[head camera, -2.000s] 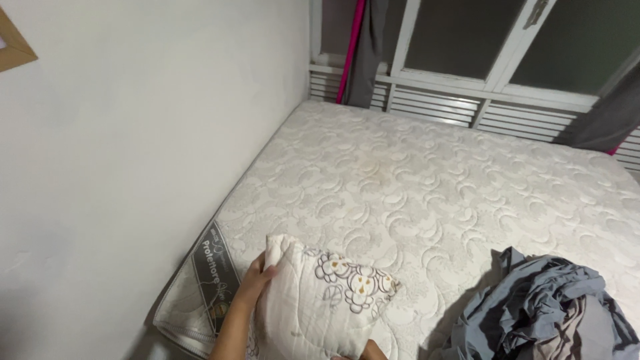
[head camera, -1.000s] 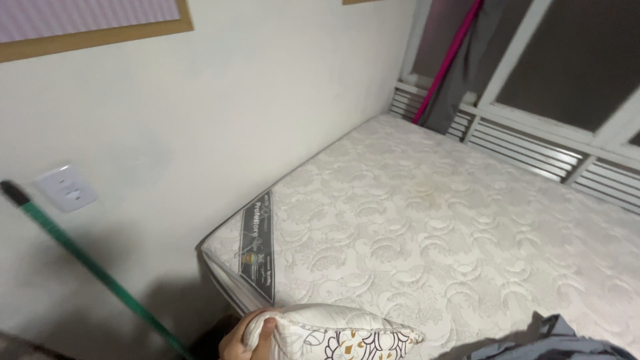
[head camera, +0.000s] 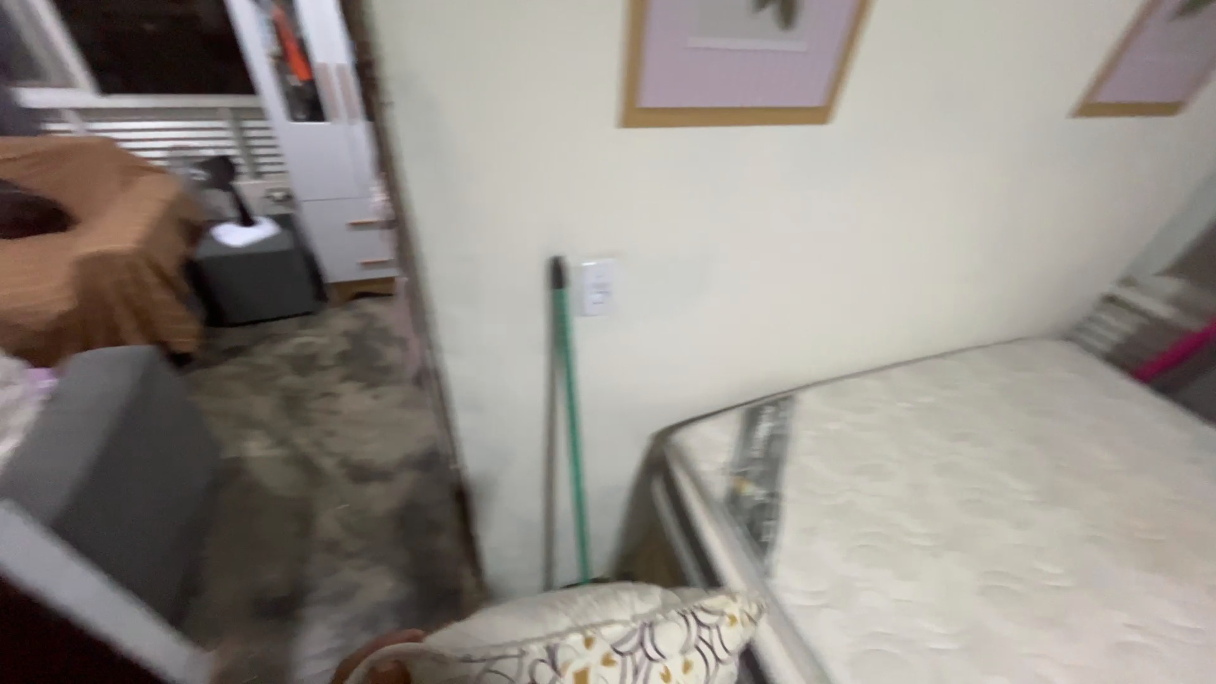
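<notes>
A white cushion or folded quilted cloth with a printed floral pattern (head camera: 608, 646) shows at the bottom middle of the head view. My left hand (head camera: 385, 660) grips its left end, the fingers partly cut off by the lower edge of the view. My right hand is out of sight. Right of the cloth lies a bare white patterned mattress (head camera: 950, 494), with a dark label band (head camera: 760, 475) across its near left corner. The picture is blurred.
A green broom-like pole (head camera: 574, 437) leans on the wall beside an outlet (head camera: 598, 287). Framed pictures (head camera: 727, 116) hang above. Left, past the wall's edge (head camera: 432, 408), are a grey upholstered piece (head camera: 123, 465), a brown-covered sofa (head camera: 95, 247) and a dark grey box (head camera: 256, 275).
The view has swung far left, bringing another room into sight. The patterned cloth has moved from over the mattress to beside its corner. My right hand, partly seen two seconds ago, has left view.
</notes>
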